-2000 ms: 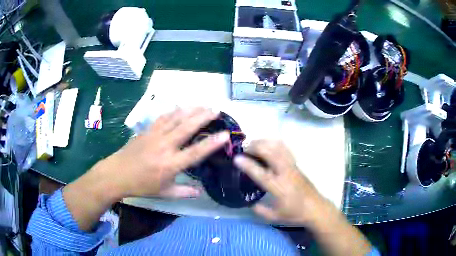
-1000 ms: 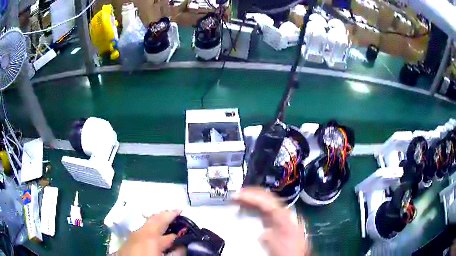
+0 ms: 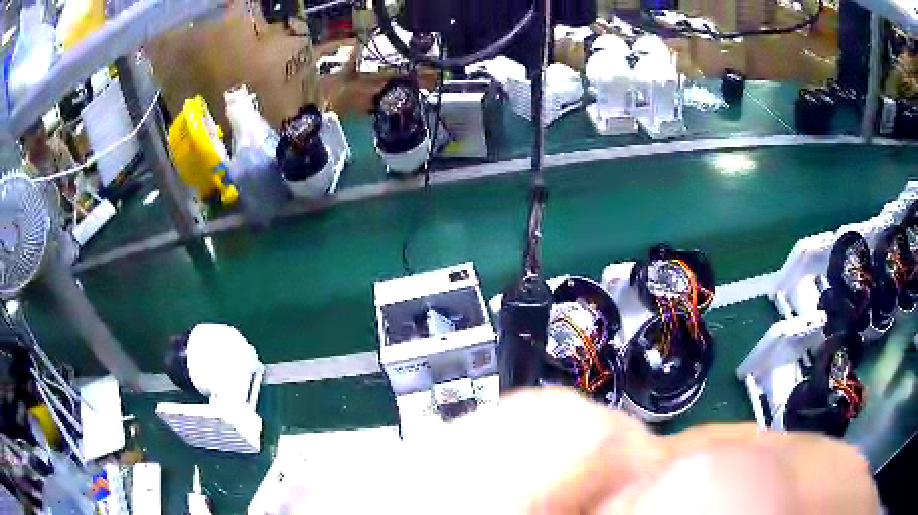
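A hand, apparently my right hand (image 3: 644, 468), is very large and overexposed at the bottom, close to the camera. Its fingers are not clear, so I cannot tell whether it holds anything. My left hand is not in view. The black electric screwdriver (image 3: 525, 327) hangs upright on its cord beyond my hand. The pale screw feeder (image 3: 438, 367) stands just left of it. The white mat (image 3: 332, 458) shows in part at the bottom. The black camera head I handled is not visible.
Two open camera heads (image 3: 666, 367) with wires stand right of the screwdriver. More waiting units (image 3: 785, 357) line the right. A white bracket camera (image 3: 216, 372) stands left, near a small bottle (image 3: 198, 498). A metal strip (image 3: 312, 369) crosses the green bench.
The view has tilted up, showing more of the far bench. My right hand has come up close to the camera. My left hand and the black camera head have left the picture.
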